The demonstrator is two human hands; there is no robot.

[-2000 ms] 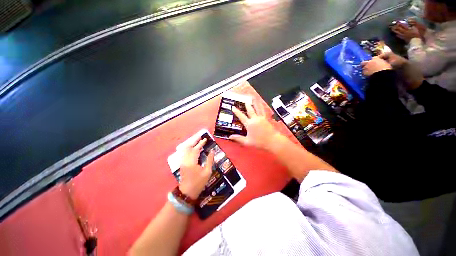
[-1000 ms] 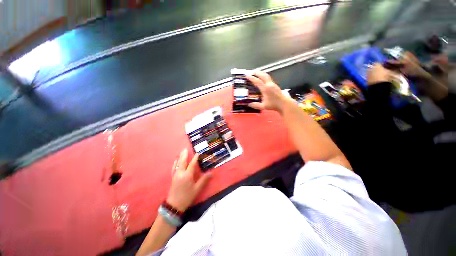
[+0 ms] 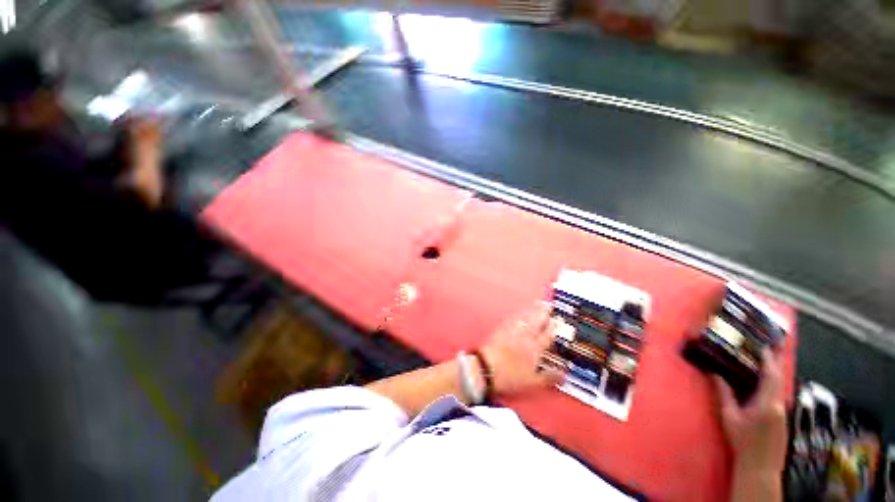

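Note:
A stack of flat box blanks (image 3: 601, 343), black with orange stripes and white flaps, lies on the red work mat (image 3: 368, 221). My left hand (image 3: 525, 355) is at the stack's left edge, blurred, fingers apart; I cannot tell if it grips anything. A second group of black printed cartons (image 3: 741, 333) is at the mat's right end. My right hand (image 3: 754, 407) is at its lower edge, with fingers against it; blur hides whether it grips it.
A person in dark clothes (image 3: 78, 186) sits at the far left. The metal rail (image 3: 589, 227) and dark conveyor (image 3: 628, 162) run behind the mat. The neighbour's carton pile (image 3: 839, 451) is at lower right. The mat has a taped seam and a dark hole (image 3: 430, 253).
The view has swung left, so the mat's left end and the person there now show and the blue tray is out of view. My left hand is now against the flat stack's left edge.

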